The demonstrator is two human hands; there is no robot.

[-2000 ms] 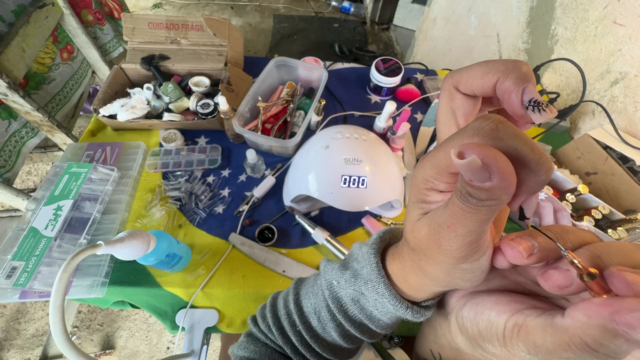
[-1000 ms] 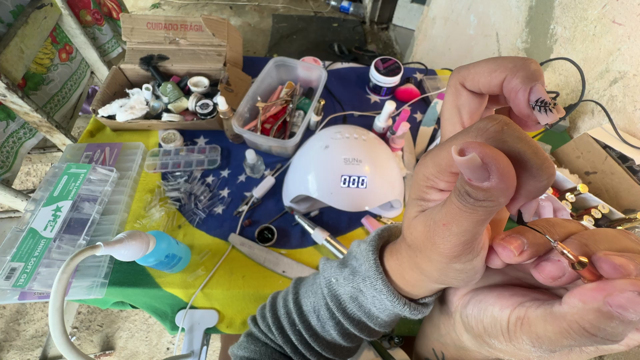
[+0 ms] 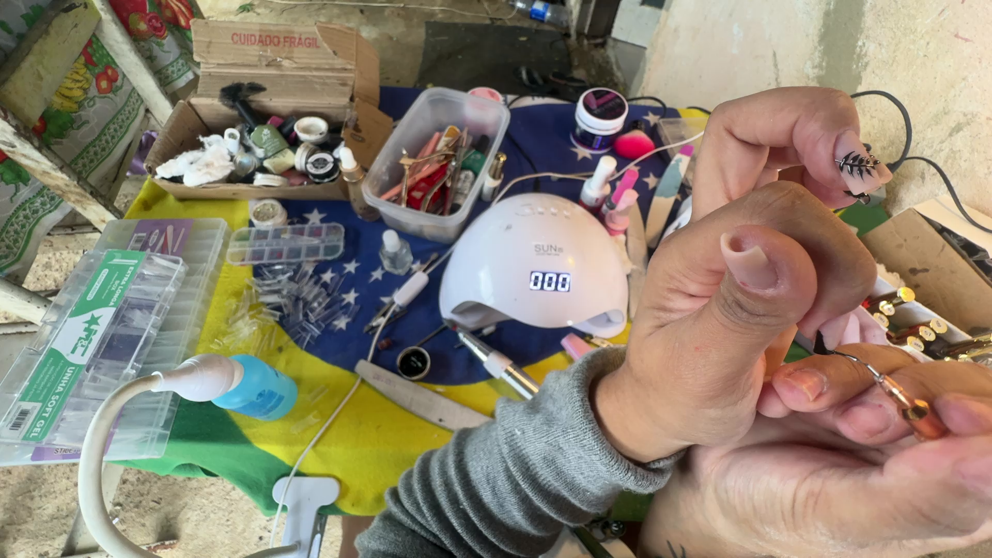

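Note:
At centre right is my left hand (image 3: 697,333) in a grey sleeve, its long-nailed thumb raised and its fingers bent. One finger above stands apart, its pale nail bearing a black leaf design. Some fingertips are hidden behind the hand. My right hand (image 3: 837,480) is at the lower right, palm up and bare at the wrist. It holds a thin nail-art brush (image 3: 891,387) with a copper-coloured handle. The brush's dark tip is close to my left fingers, and the two hands touch or overlap. A white nail lamp (image 3: 527,263) sits left of my left hand.
An open cardboard box (image 3: 271,81) and a clear plastic tub (image 3: 434,116) hold nail supplies. Nail-tip cases (image 3: 85,341), a blue bottle (image 3: 256,387), a nail file (image 3: 418,395) and a small black pot (image 3: 413,362) lie on the flag cloth (image 3: 325,442). A bent white stand (image 3: 97,473) rises at front left.

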